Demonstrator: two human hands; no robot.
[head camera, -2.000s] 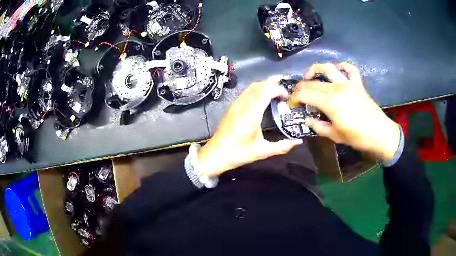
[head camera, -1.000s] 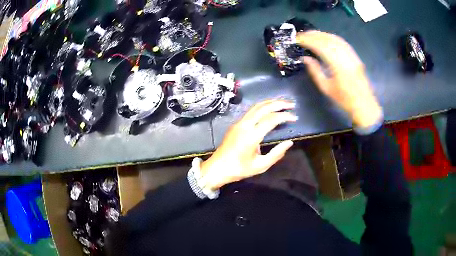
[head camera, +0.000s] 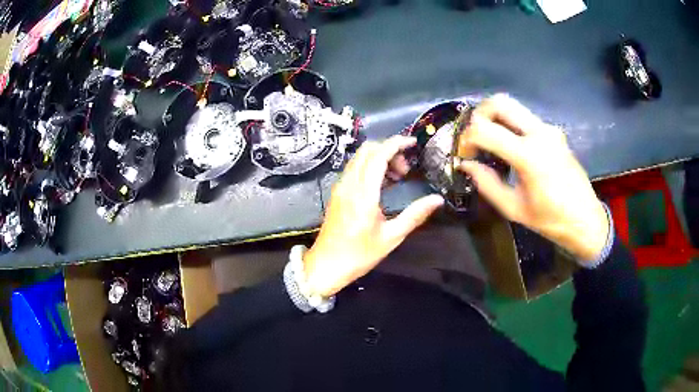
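A round black housing (head camera: 431, 122) with a grey inner part and thin red wires is between my hands at the bench's front edge. My right hand (head camera: 529, 164) grips a small dark-silver module (head camera: 462, 138) over the housing's right side; its fingertips partly hide it. My left hand (head camera: 375, 207) is curled round the housing's left side, with fingertips and thumb at its rim. To the left, a round black housing with a silvery module and white strip (head camera: 295, 122) lies on the mat. Another housing with a pale grey disc (head camera: 211, 142) lies beside it.
Black subassemblies with loose wires (head camera: 84, 138) crowd the bench's left. A closed black-and-silver unit (head camera: 636, 69) lies at the back right, white paper (head camera: 562, 8) at the back. Below the edge are a cardboard box of modules (head camera: 195, 287), a blue stool (head camera: 46, 321) and a red stool (head camera: 651, 214).
My right hand has moved from the rear housing back to the front edge. That housing is now between both hands, and its former spot shows bare mat. My left hand has closed in on it.
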